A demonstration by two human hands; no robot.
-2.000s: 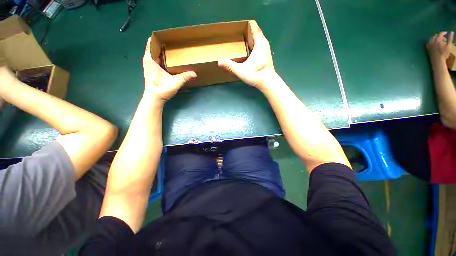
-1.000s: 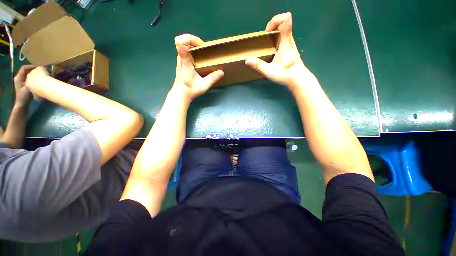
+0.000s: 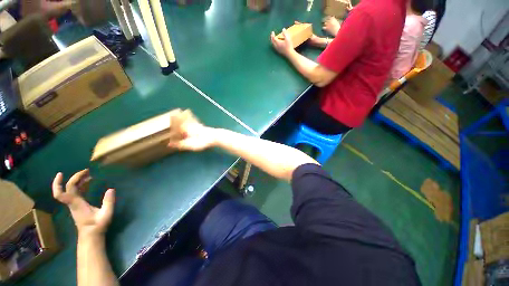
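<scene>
A closed brown mailer box (image 3: 137,139), blurred by motion, is over the green bench at the left of the view. My right hand (image 3: 188,132) grips its right end, the fingers over the end and top. My left hand (image 3: 85,205) is open near the box's left end, fingers spread, apart from the box and holding nothing. What is inside the box is hidden.
An open mailer box with black cable (image 3: 25,243) stands at the lower left. A large printed carton (image 3: 72,84) and black case with red terminals (image 3: 19,142) lie beyond. Pale posts (image 3: 155,33) rise from the bench. A person in red (image 3: 363,61) holds another box.
The view has swung to the right. The box was held open between both hands; now its top is closed, my left hand has let go and my right hand holds it alone.
</scene>
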